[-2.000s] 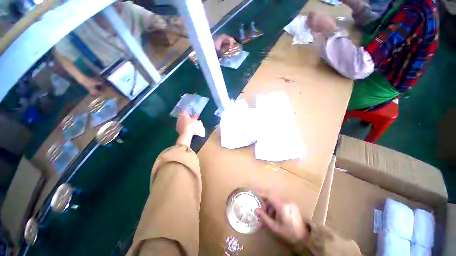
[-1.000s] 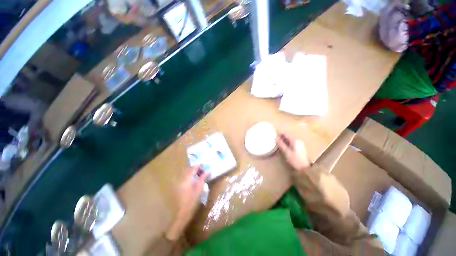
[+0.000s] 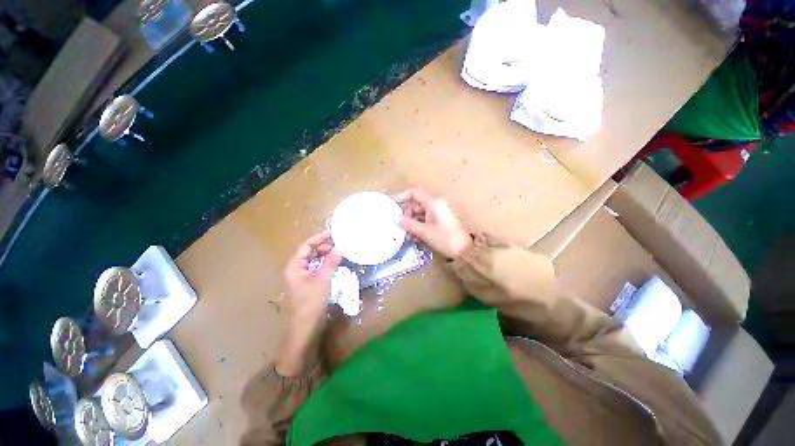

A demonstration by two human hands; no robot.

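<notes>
A white round piece (image 3: 368, 228) is held level between both hands above the bench, near its middle. My left hand (image 3: 312, 266) grips its left rim. My right hand (image 3: 435, 226) grips its right rim. A pegged plate (image 3: 394, 268) lies under the disc, mostly hidden by it, so its pins cannot be seen. A small crumpled white piece (image 3: 345, 290) shows beside my left hand; whether the hand touches it is unclear. Small shiny scraps are scattered around the plate.
Gold discs (image 3: 118, 300) stand on white pegged plates (image 3: 163, 297) at the lower left. More gold discs ride on the green conveyor (image 3: 288, 78). White wrapping (image 3: 558, 87) lies at the bench's far end. An open carton (image 3: 684, 235) with white bundles (image 3: 652, 318) is at the right, near a red stool.
The right hand has brought the white round piece left, over the pegged plate. The left hand has moved from the plate to the piece's rim. The view has shifted.
</notes>
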